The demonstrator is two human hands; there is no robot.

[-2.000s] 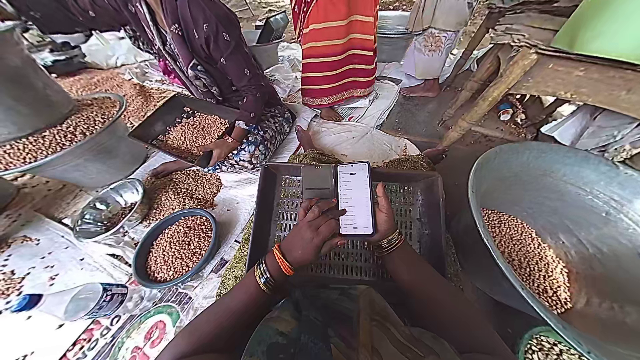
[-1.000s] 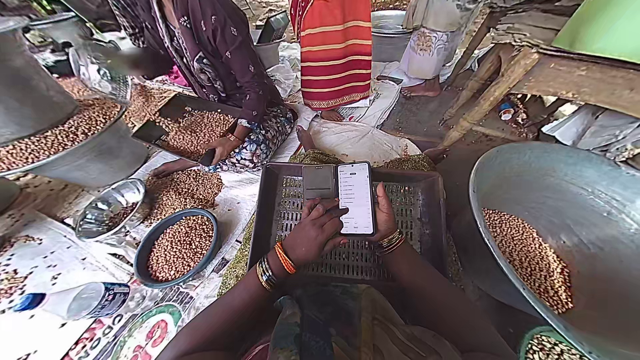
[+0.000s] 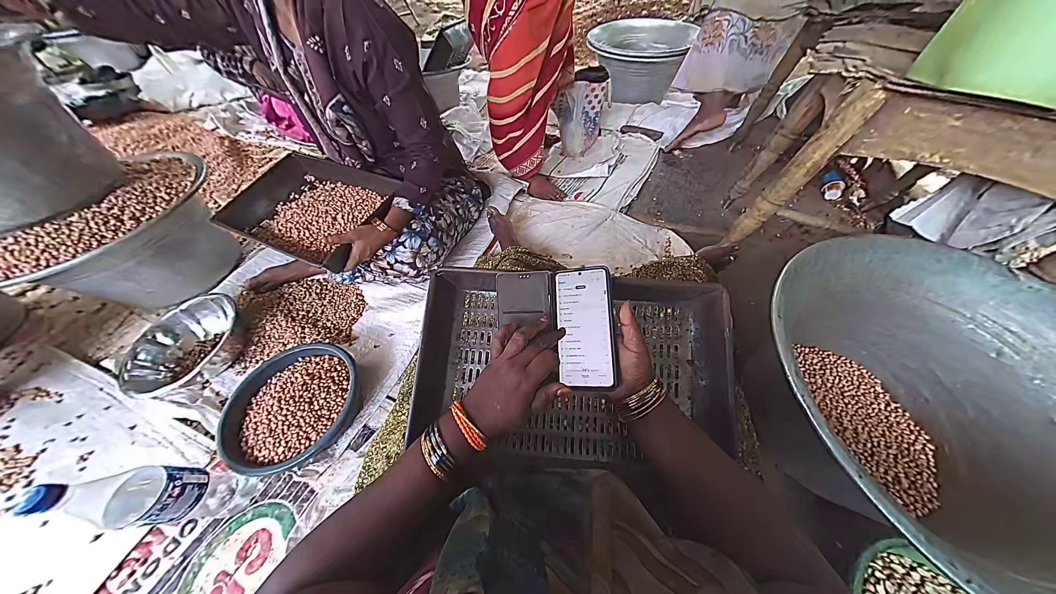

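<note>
A smartphone (image 3: 587, 328) in an opened flip case lies over a dark slotted plastic tray (image 3: 718, 363) on my lap. Its lit screen shows a list. My right hand (image 3: 631, 355) grips the phone's right edge, bangles at the wrist. My left hand (image 3: 521, 367) is at the lower left of the phone, with a finger over the screen; whether it also supports the case cannot be told. An orange band and bangles circle that wrist. Through the slots of the tray, no nuts can be made out.
A large metal basin (image 3: 982, 363) with nuts or beans stands at the right, a blue-grey bowl (image 3: 355, 388) of them at the left, beside a metal bowl (image 3: 227, 309) and a plastic bottle (image 3: 124, 497). A co-worker holds a dark tray (image 3: 247, 194). A wooden table (image 3: 957, 136) stands at upper right.
The co-worker's dark tray is raised and more fully in view than one second ago. The red-clothed person's garment has shifted, and a patterned item shows beside it. My hands remain at the phone.
</note>
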